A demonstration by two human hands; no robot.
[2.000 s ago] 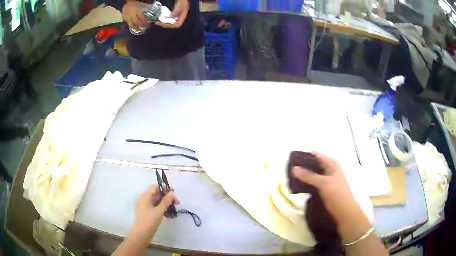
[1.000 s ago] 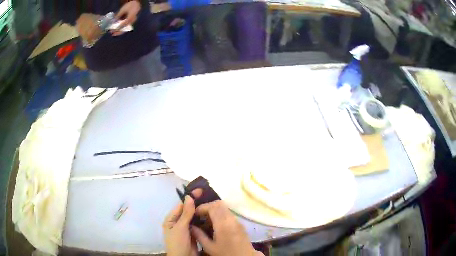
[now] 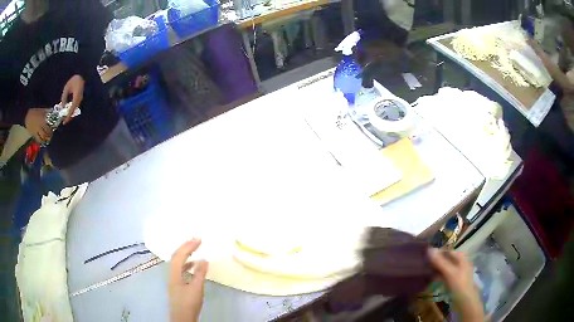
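Observation:
A cream garment (image 3: 289, 286) lies across the middle of the table, mostly washed out by glare, with a folded yellowish edge near the front. My right hand (image 3: 456, 270) grips the right end of a dark brown cloth (image 3: 396, 261) over the table's front right edge; the cloth is blurred. My left hand (image 3: 187, 273) is raised over the garment's left edge, fingers apart, with nothing seen in it. Two black cords (image 3: 113, 252) lie left of the garment. The snips are not visible.
Cream garments (image 3: 41, 251) are piled at the left end. A measuring tape (image 3: 116, 277) crosses the table. A spray bottle (image 3: 347, 78), tape roll (image 3: 404, 124) and brown board (image 3: 415, 176) are at the right. A bin with plastic bags (image 3: 497, 270) stands lower right. A person (image 3: 69, 82) stands beyond.
The view has turned right. My hands, together at the brown cloth a second ago, are now apart; my right hand has carried the cloth rightward. The snips have gone from sight.

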